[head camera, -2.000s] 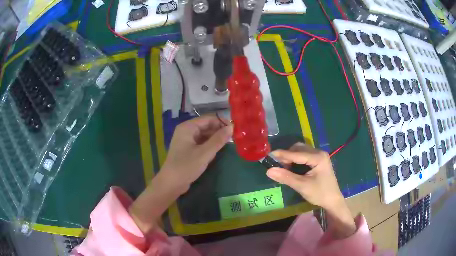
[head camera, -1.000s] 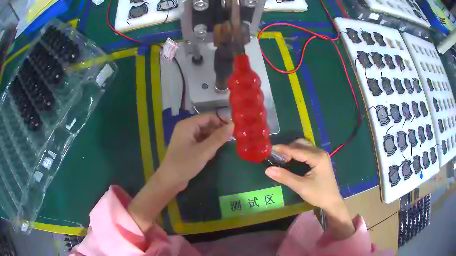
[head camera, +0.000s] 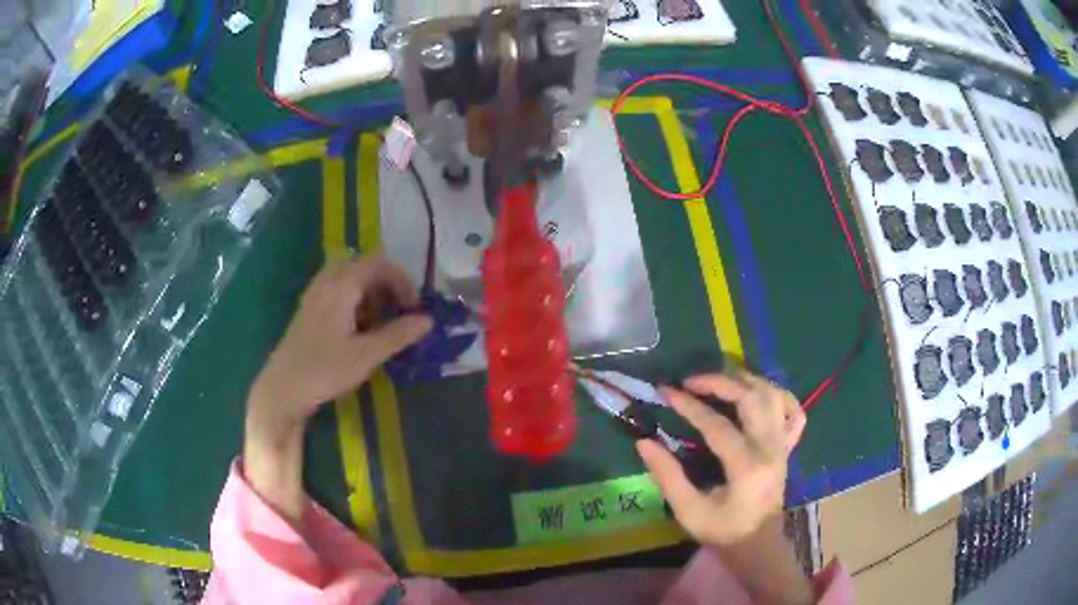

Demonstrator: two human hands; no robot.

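Note:
The red ribbed clamp handle [head camera: 528, 343] hangs forward from the silver test fixture [head camera: 502, 65] at centre, hiding part of its base. My left hand [head camera: 331, 337] is left of the handle, its thumb and index finger at the small blue-purple pad [head camera: 440, 338] on the fixture's left edge; whether they grip it I cannot tell. My right hand [head camera: 739, 455] is right of and below the handle, thumb and fingers around the dark grip of a slim test clip [head camera: 638, 414]. The clip's silver jaws point left toward the handle. No speaker part is clearly visible at the fixture.
A clear blister tray [head camera: 130, 319] with black parts lies left. White foam trays [head camera: 893, 284] with rows of dark parts stand right, another [head camera: 290, 59] behind. A red cable [head camera: 845, 225] loops across the mat. A green label [head camera: 588, 511] lies in front.
The clamp handle appears lower and further left. My left hand has moved left from beside the handle to the blue-purple pad. My right hand is slightly lower, its fingers wider around the clip.

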